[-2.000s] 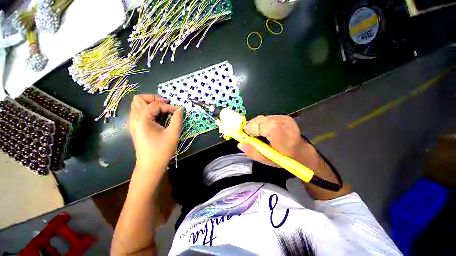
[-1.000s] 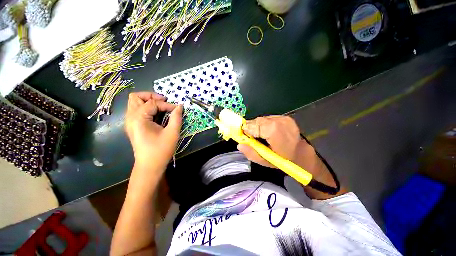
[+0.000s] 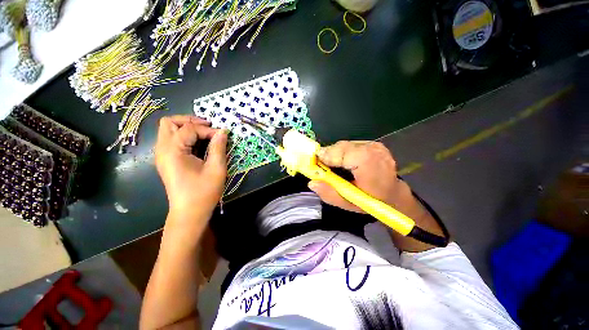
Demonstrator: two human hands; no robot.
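The PCB panel (image 3: pixel 265 97), white and green with rows of dark dots, lies flat on the bench. Yellow lead wires (image 3: pixel 234 182) gather along its lower left side. My right hand (image 3: pixel 365 171) holds the yellow soldering iron (image 3: pixel 361 200); its thin metal tip is over the panel's left part, close to my left fingertips. My left hand (image 3: pixel 192 158) is at the panel's left edge with thumb and fingers almost together. Whether a lead is pinched in them is too small to tell.
A loose wire pile (image 3: pixel 113 74) lies left of the panel, a wired panel (image 3: pixel 213 26) beyond it. Two rubber bands (image 3: pixel 328 40), a black fan (image 3: pixel 475 32), a pale pot (image 3: pixel 356 4) at the top edge. Stacked component panels (image 3: pixel 26 171) stand left; bundled wires (image 3: pixel 26 61) on white sheet.
The panel and bench things have shifted slightly up and left in view. The iron's tip and my left fingertips have moved slightly with the panel; my right hand still grips the iron.
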